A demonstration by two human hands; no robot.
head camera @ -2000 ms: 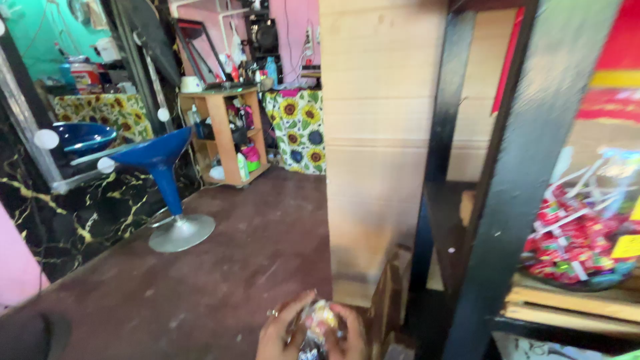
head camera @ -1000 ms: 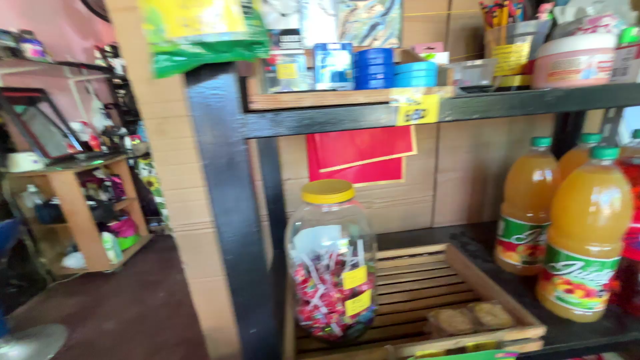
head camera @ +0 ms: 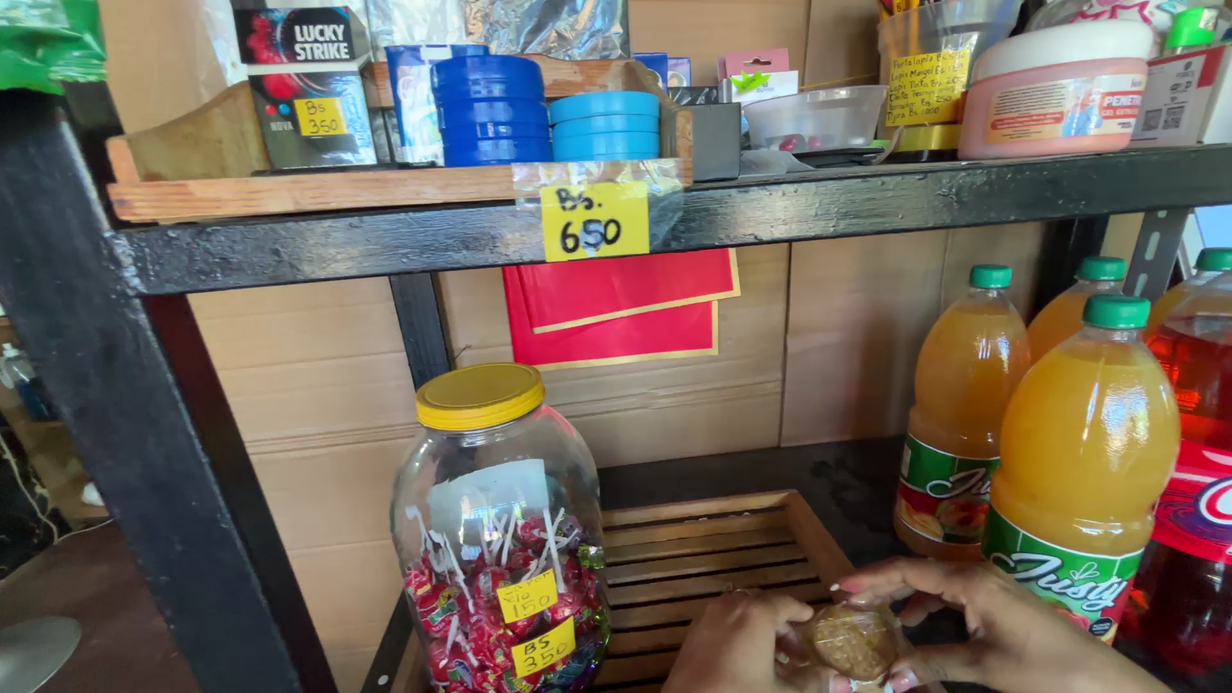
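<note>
Both hands are low at the right of the head view, above a slatted wooden tray [head camera: 703, 558]. My left hand [head camera: 741, 640] and my right hand [head camera: 953, 616] hold a round brown item in clear wrap [head camera: 854, 640] between their fingers. What it is, I cannot tell exactly. Left of them stands a clear plastic jar with a yellow lid [head camera: 500, 539], holding red-wrapped lollipops and bearing yellow price tags. Just behind my right hand is a large bottle of orange-coloured juice with a green cap [head camera: 1088, 433].
A black shelf edge [head camera: 818, 207] crosses above the hands, carrying a wooden box with blue round tins [head camera: 491, 106], a cigarette pack [head camera: 313, 115] and a pink tub [head camera: 1054, 96]. A black upright post [head camera: 125, 385] stands at left. More bottles [head camera: 962, 404] line the right side.
The view has swung right from the room to the shelf. Both hands, out of sight one second ago, are now over the tray, around the wrapped brown item.
</note>
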